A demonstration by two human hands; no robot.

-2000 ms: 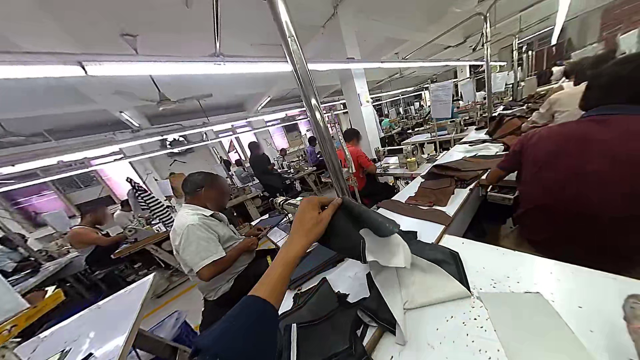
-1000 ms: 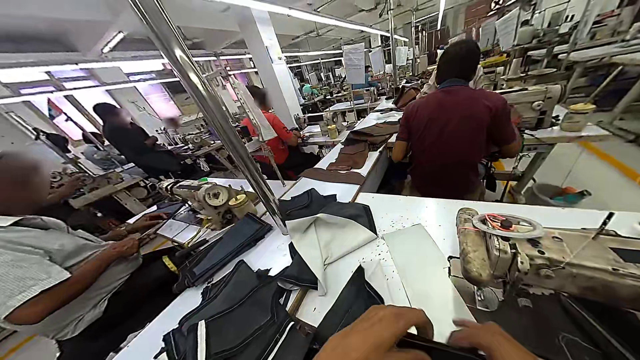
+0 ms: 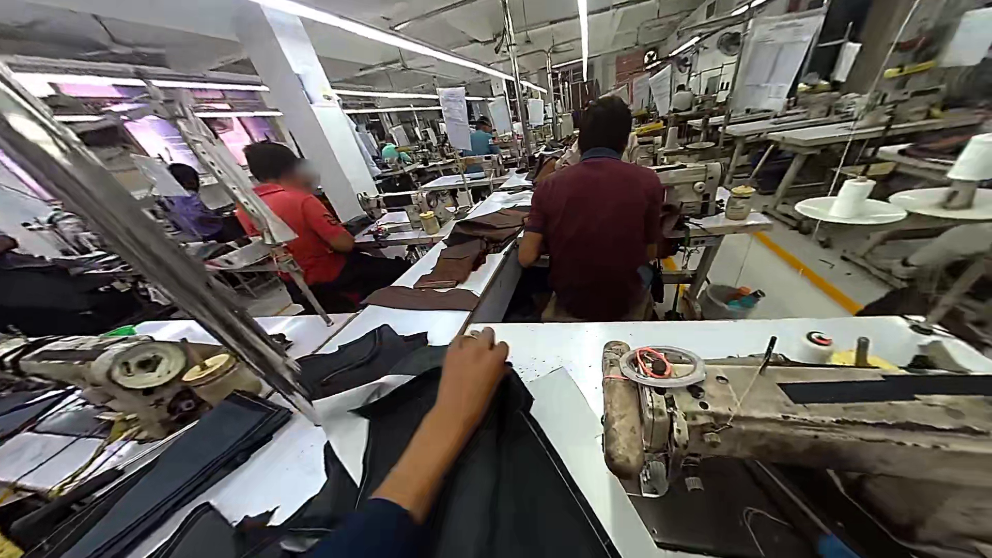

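Observation:
My left hand (image 3: 474, 370) reaches forward over the white table (image 3: 566, 349), its fingers closed on the far end of a dark stitched fabric piece (image 3: 504, 473). That piece stretches back toward me along the bottom of the view. Beneath and beside it lie more dark cut pieces (image 3: 360, 356) and a pale piece (image 3: 345, 418). A light flat sheet (image 3: 564, 395) lies just right of the fabric. My right hand is out of view.
An industrial sewing machine (image 3: 775, 418) stands at the right, another (image 3: 139, 372) at the left beside a slanted metal pole (image 3: 155, 217). Folded dark fabric (image 3: 186, 465) lies at lower left. Brown pieces (image 3: 465, 260) line the table ahead. A person in maroon (image 3: 597, 225) sits beyond.
Both hands were low near the table's edge one second ago. Now my left hand is farther forward with a dark piece spread out beneath it, and my right hand has left the view.

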